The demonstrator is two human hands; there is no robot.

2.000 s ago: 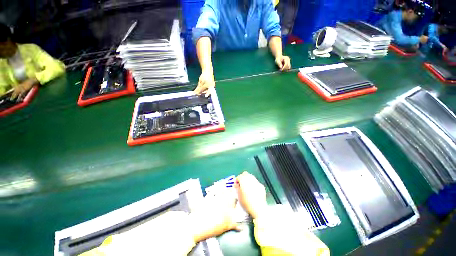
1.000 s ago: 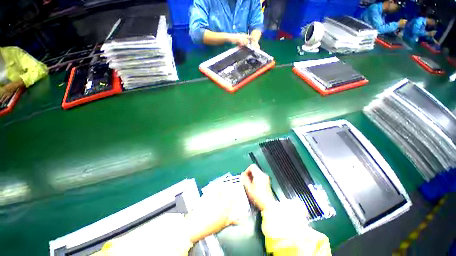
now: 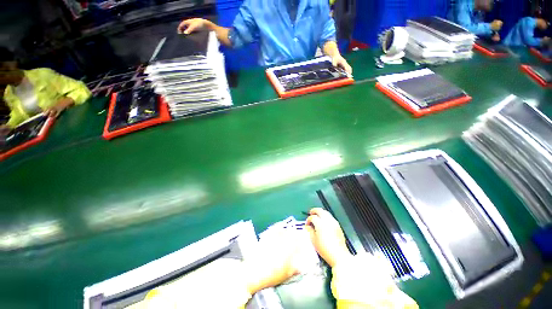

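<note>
The white small pad sheet (image 3: pixel 290 226) with short dark bars lies at bottom centre, partly under my hands. My left hand (image 3: pixel 279 259) rests on it, overexposed, so its fingers are hard to make out. My right hand (image 3: pixel 324 232) is at the sheet's right edge, fingertips pinched on a short dark pad (image 3: pixel 307 212). A grey laptop bottom cover (image 3: pixel 175 270) on white foam lies at lower left, partly hidden by my left sleeve. The foot strip sheet (image 3: pixel 372 223) with long black strips lies right of my right hand.
Another grey cover (image 3: pixel 451 211) on foam lies at right, beside a leaning stack of covers (image 3: pixel 514 154). Red trays (image 3: pixel 312 90) with laptop parts stand across the green table (image 3: pixel 200 163). A person in blue stands opposite, near a tall stack (image 3: pixel 190 84).
My right fingertips have lifted a short dark pad at the sheet's edge. The opposite person's laptop tray has moved back and turned, and one of that person's hands now reaches to the tall stack.
</note>
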